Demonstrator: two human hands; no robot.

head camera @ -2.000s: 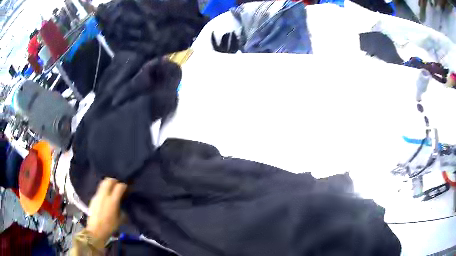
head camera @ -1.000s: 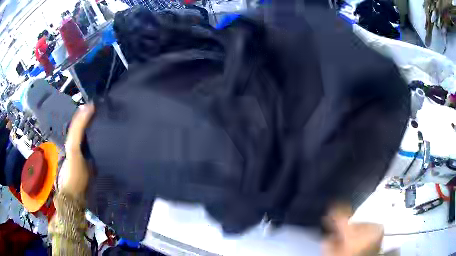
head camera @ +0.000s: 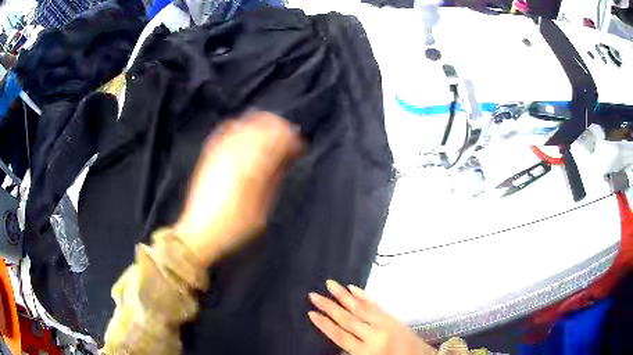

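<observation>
A large black garment piece (head camera: pixel 326 229) lies spread over the white machine table, with folds at its left part. My left hand (head camera: pixel 239 180) is blurred over the middle of the cloth, fingers bent; I cannot tell if it grips cloth. My right hand (head camera: pixel 361 322) lies at the garment's lower right edge, fingers spread and holding nothing. The white machine head with a blue stripe (head camera: pixel 416 106) stands to the right of the cloth.
Snips (head camera: pixel 524 179) and a black handle (head camera: pixel 574 175) lie right of the needle area, beside an orange-red curved item (head camera: pixel 546 155). A black strip (head camera: pixel 569 69) hangs over the machine. A clear plastic packet (head camera: pixel 69 236) lies at left. A tape measure (head camera: pixel 513 302) runs along the front edge.
The black garment has come down from being held up and now lies spread on the table. My left hand has moved right onto it. My right hand is now flat and open. The view has shifted right.
</observation>
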